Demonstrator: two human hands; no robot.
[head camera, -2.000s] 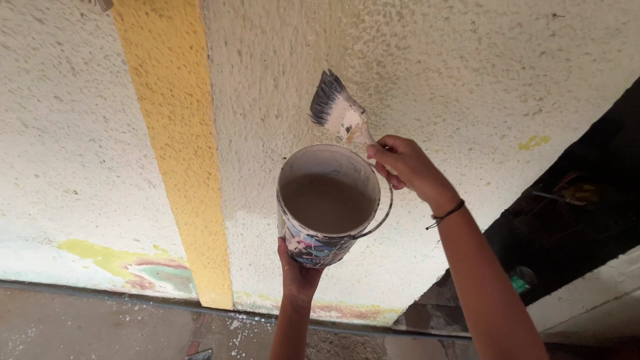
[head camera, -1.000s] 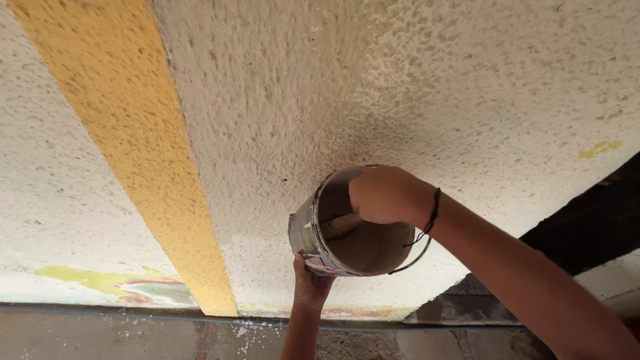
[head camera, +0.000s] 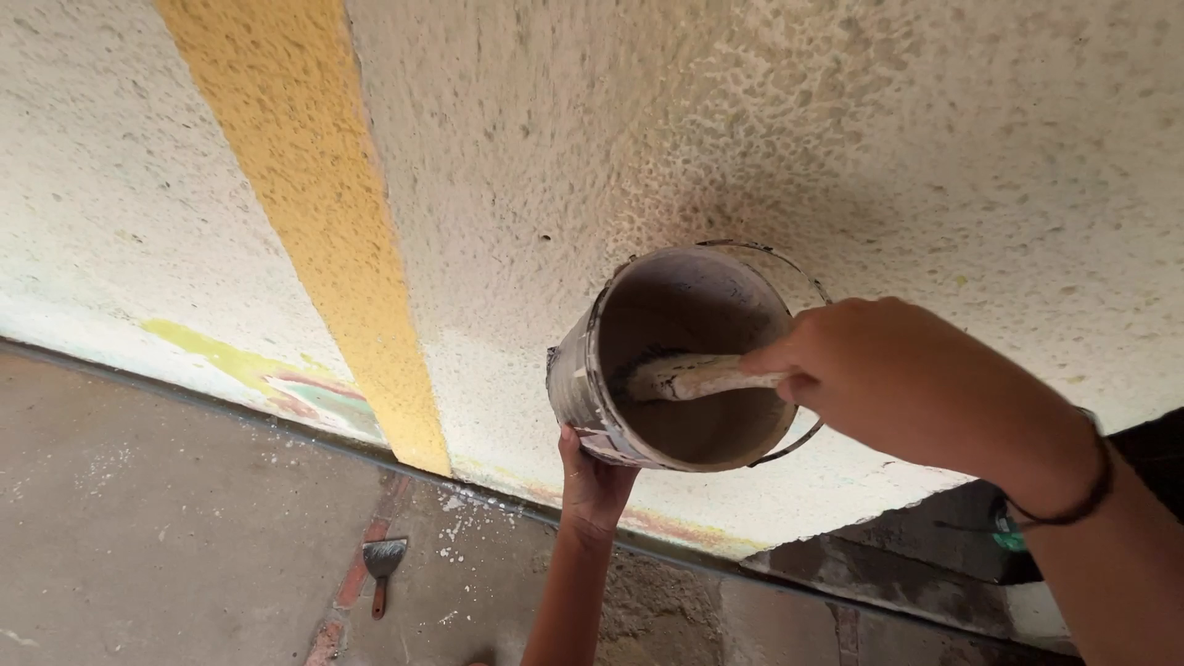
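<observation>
A paint-spattered bucket (head camera: 578, 375) with a wire handle is tilted so that its mouth faces me. My left hand (head camera: 597, 481) holds it from below, with the thumb on its side. My right hand (head camera: 888, 379) grips the handle end of a paintbrush (head camera: 698, 377) at the bucket's right rim. The brush head is inside the bucket, and its bristles are mostly hidden in shadow against the inner left wall. Greyish-brown paint or liquid shows in the bucket. Behind the bucket stands a rough-textured cream wall (head camera: 499, 185).
A yellow painted stripe (head camera: 314, 222) runs down the wall at the left. Patches of yellow and green mark the wall's foot. A scraper (head camera: 382, 564) lies on the concrete floor (head camera: 185, 536), near white spatters. Beyond the wall's right edge is a dark recess with a green object (head camera: 1010, 536).
Two seconds ago the brush was above the bucket, against the wall; my right hand has since brought it down inside. The bucket is tilted differently, and the view has shifted to show the scraper.
</observation>
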